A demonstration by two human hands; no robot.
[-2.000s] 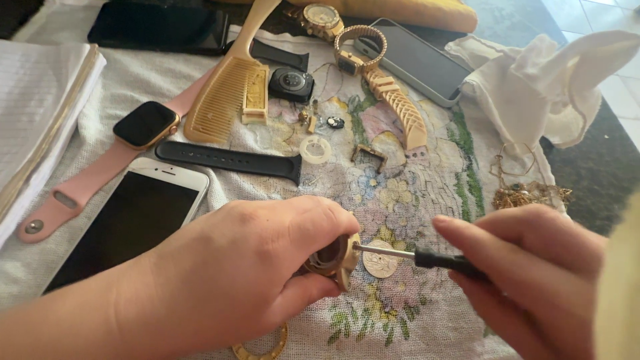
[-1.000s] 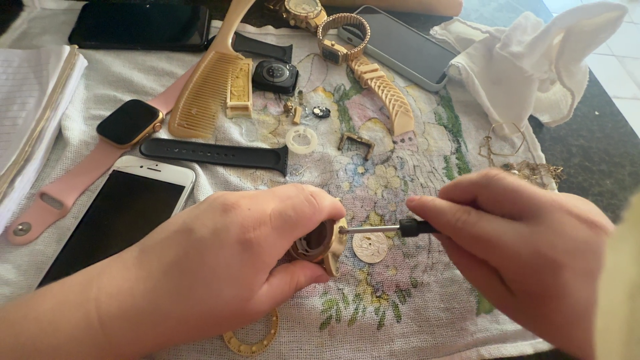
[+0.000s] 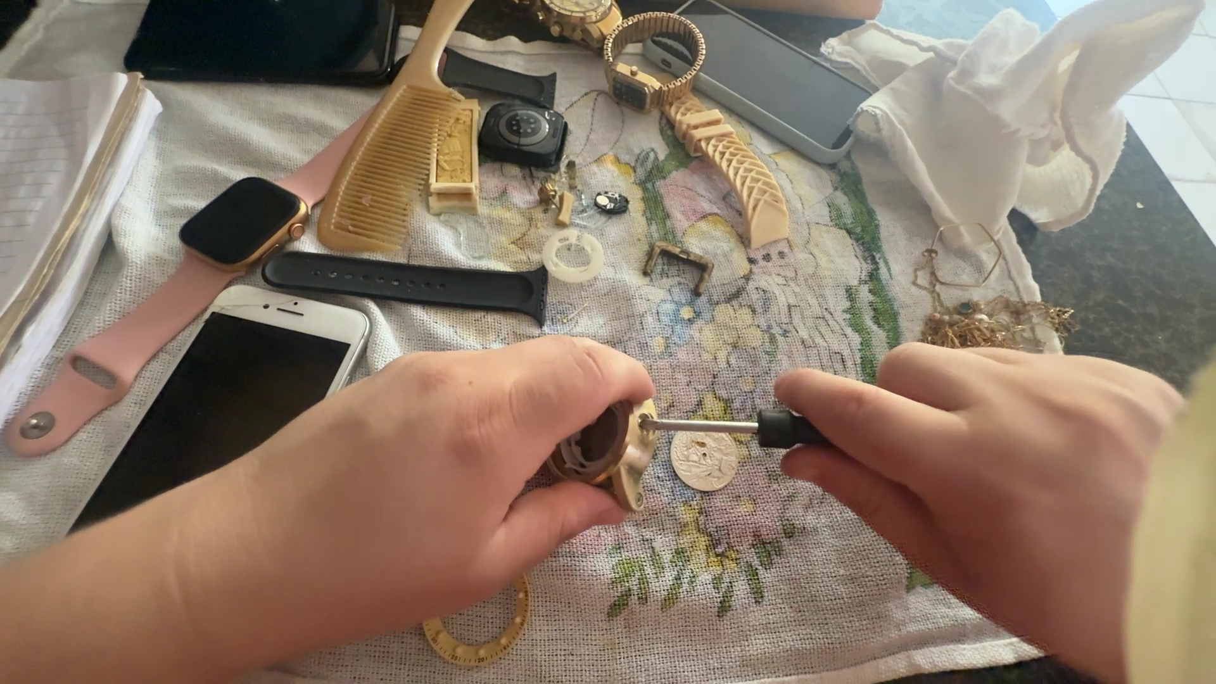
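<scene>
My left hand (image 3: 494,446) grips a gold-coloured watch case (image 3: 627,461), its open dark inside partly showing between thumb and fingers. In my right hand (image 3: 978,465) is a small screwdriver (image 3: 708,427) with a black handle; its tip touches the edge of the case near a lug. Just beneath the shaft, a round metal watch dial or disc (image 3: 704,461) lies on the flowered cloth. A gold-coloured bezel ring (image 3: 477,632) rests below my left hand, partly covered by it. Farther up are a white plastic ring (image 3: 573,256) and a bracket-shaped metal piece (image 3: 679,263).
Around the hands on the cloth (image 3: 807,589) lie a white phone (image 3: 228,380), a smartwatch with pink strap (image 3: 239,221), a black strap (image 3: 408,282), a comb (image 3: 385,161), a black smartwatch body (image 3: 522,133), a gold watch (image 3: 654,66), a grey phone (image 3: 760,76) and tangled jewellery (image 3: 993,323).
Both hands keep hold of the watch case and screwdriver, with the tip still at the case edge. The view has shifted slightly.
</scene>
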